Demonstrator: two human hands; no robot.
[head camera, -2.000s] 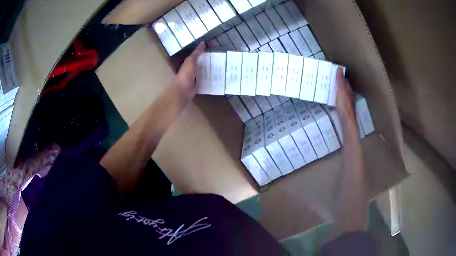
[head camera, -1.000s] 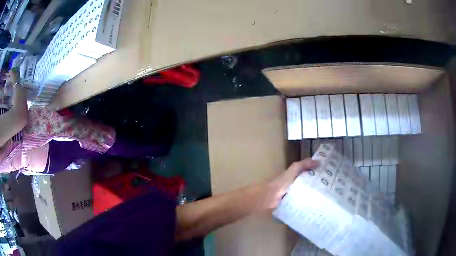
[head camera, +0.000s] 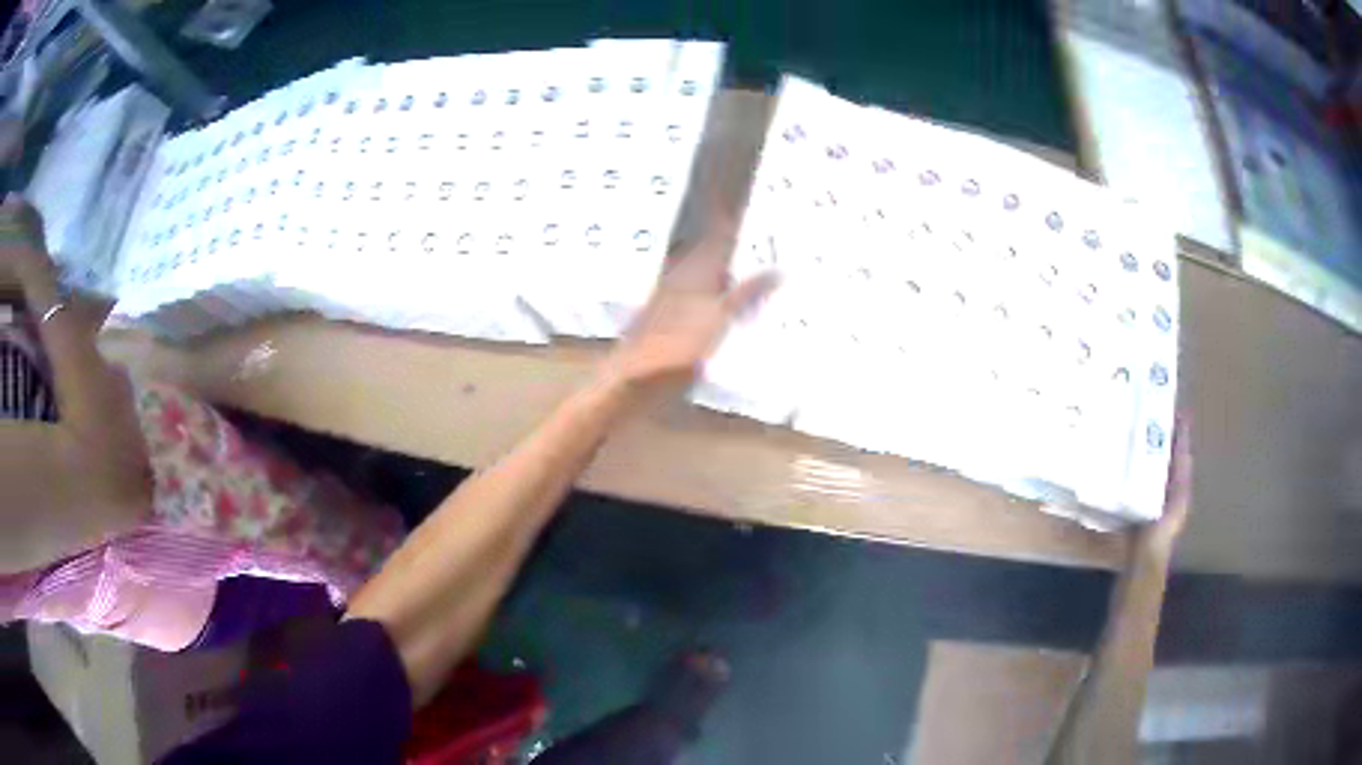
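Observation:
A white block of many unit boxes (head camera: 956, 299), small round icons upward, is at the brown bench's front edge. My left hand (head camera: 684, 321) is at its left end, with fingers in the gap beside another block. My right hand (head camera: 1176, 486) is at its right end, mostly hidden behind the boxes and a little blurred. The block is held between both hands; whether it rests fully on the bench is unclear. A second, longer block of unit boxes (head camera: 433, 187) lies on the bench to the left.
A person in a floral sleeve (head camera: 224, 463) is at the left, beside clear plastic (head camera: 97, 172). Pale printed panels (head camera: 1143, 135) lie at the upper right. A brown carton (head camera: 127, 695) and a red stool (head camera: 486, 717) are below. The bench edge (head camera: 837, 493) runs across the middle.
The view has swung from the open shipping carton to the bench. A block of unit boxes is now between both hands at the bench. My right hand has come into view.

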